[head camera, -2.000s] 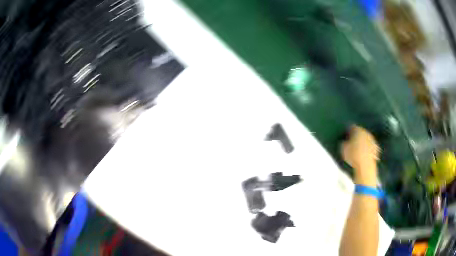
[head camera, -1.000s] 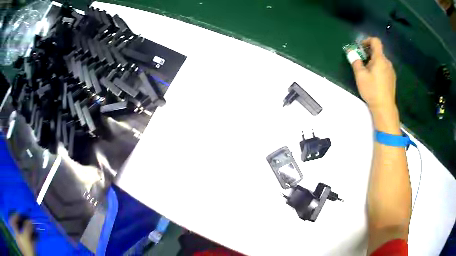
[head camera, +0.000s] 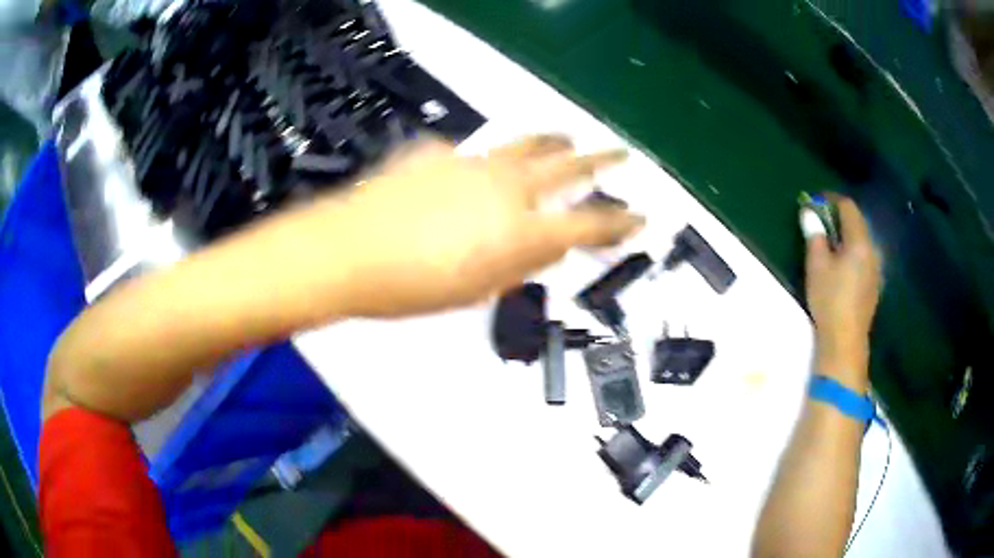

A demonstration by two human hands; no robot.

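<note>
My left hand (head camera: pixel 512 213), blurred, is over the white sheet with fingers and thumb spread. A dark part (head camera: pixel 602 201) shows between thumb and fingers; blur hides whether it touches them. My right hand (head camera: pixel 845 262), with a white wrap on the thumb, pinches a small circuit board (head camera: pixel 834 223) edge-on over the green belt. Black plug parts with pins lie on the sheet: one (head camera: pixel 683 359) below my right hand's side, one (head camera: pixel 523 323) below my left hand. A black housing (head camera: pixel 616 384) lies between them. More black pieces (head camera: pixel 703 259) lie nearby.
A heap of black housings (head camera: pixel 234 109) is at the upper left on a shiny tray, partly behind my left forearm. Blue bins (head camera: pixel 38 256) stand at the left. The green belt (head camera: pixel 698 104) runs along the sheet's far edge. A blue band (head camera: pixel 841 398) with a thin cord is on my right wrist.
My left arm has come into view across the heap and sheet. More black parts lie on the sheet below it. My right hand still holds the board and appears lower in view.
</note>
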